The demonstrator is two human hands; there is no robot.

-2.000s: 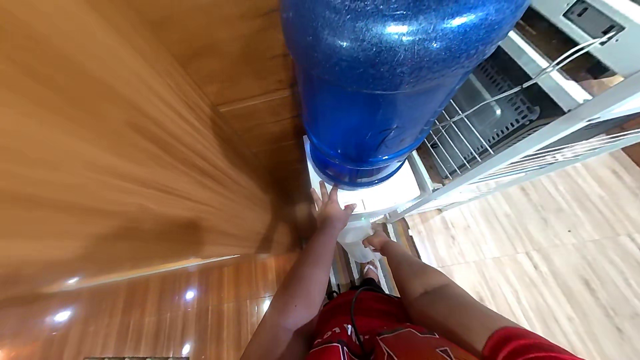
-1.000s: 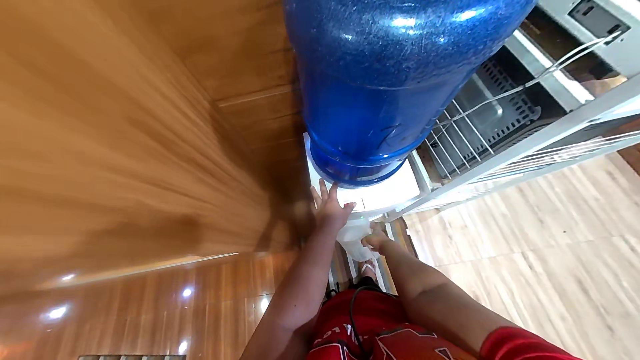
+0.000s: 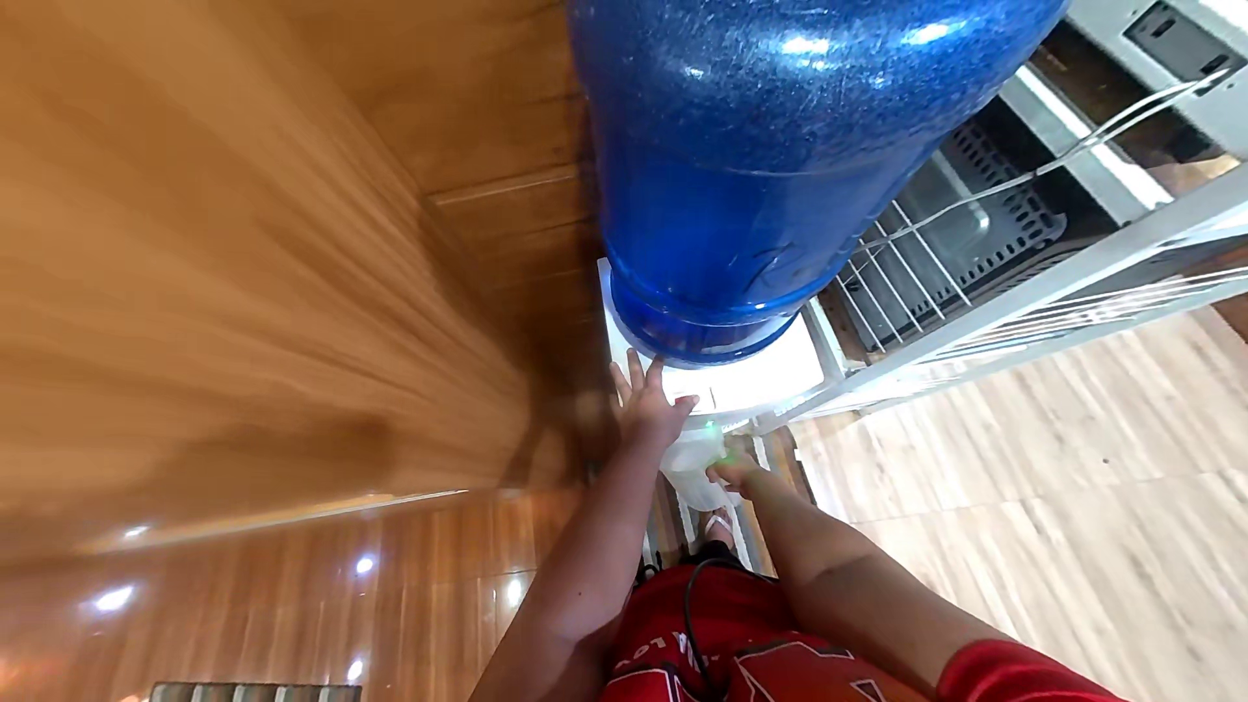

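Note:
A large blue water bottle (image 3: 760, 175) stands neck down on a white water dispenser (image 3: 770, 380). My left hand (image 3: 651, 402) rests on the dispenser's top near the bottle's lower end, its fingers spread and empty. Lower down, at the front of the dispenser, my right hand (image 3: 736, 470) grips a translucent plastic container (image 3: 694, 468). A small green glow shows by the container's upper edge. The dispenser's taps are hidden from this view.
A wooden panel (image 3: 244, 273) rises close on my left. To the right is a metal rack (image 3: 1014, 278) with wire shelves, a grey perforated basket (image 3: 1004, 210) and a white cable (image 3: 1053, 166). A striped mat (image 3: 780, 458) lies by my foot.

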